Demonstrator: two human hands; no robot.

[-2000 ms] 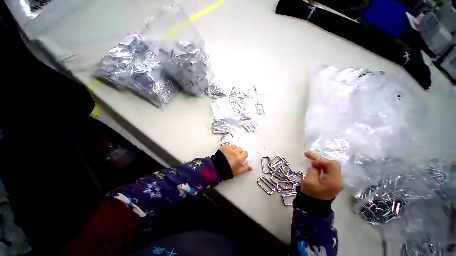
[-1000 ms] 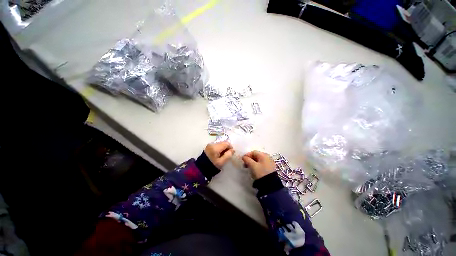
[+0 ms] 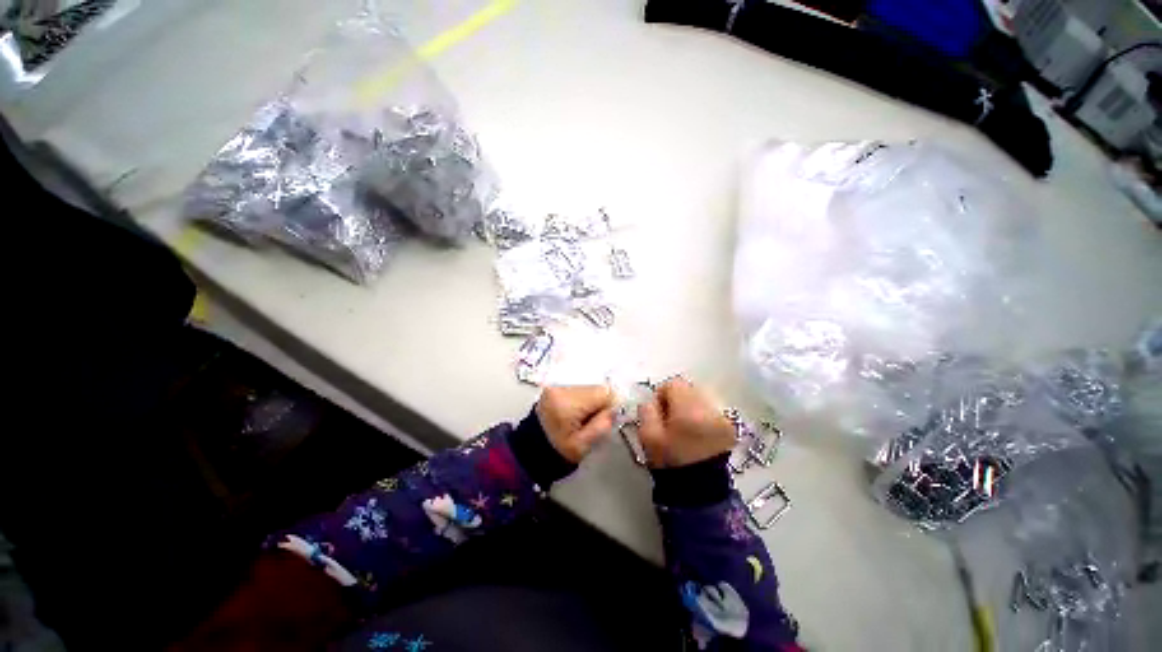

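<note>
My left hand (image 3: 577, 418) and my right hand (image 3: 686, 423) are close together near the table's front edge, fingers curled. My left fingertips pinch what looks like a small poly bag (image 3: 595, 366), pale and blurred. What my right fingers hold is hidden. Bare metal buckles (image 3: 767, 506) lie beside and partly under my right hand. A loose pile of wrapped buckles (image 3: 548, 274) lies beyond my left hand, with one buckle (image 3: 534, 358) close to it.
Large poly bags of wrapped buckles (image 3: 300, 185) stand at the left. A whitish, cloudy plastic heap (image 3: 879, 268) lies right of centre. An open bag of bare metal hardware (image 3: 949, 478) is at the right. A dark fabric bundle (image 3: 867, 64) lies on the far side.
My right hand has moved left from over the bare buckles to beside my left hand. The view has shifted, so the table's things sit further left.
</note>
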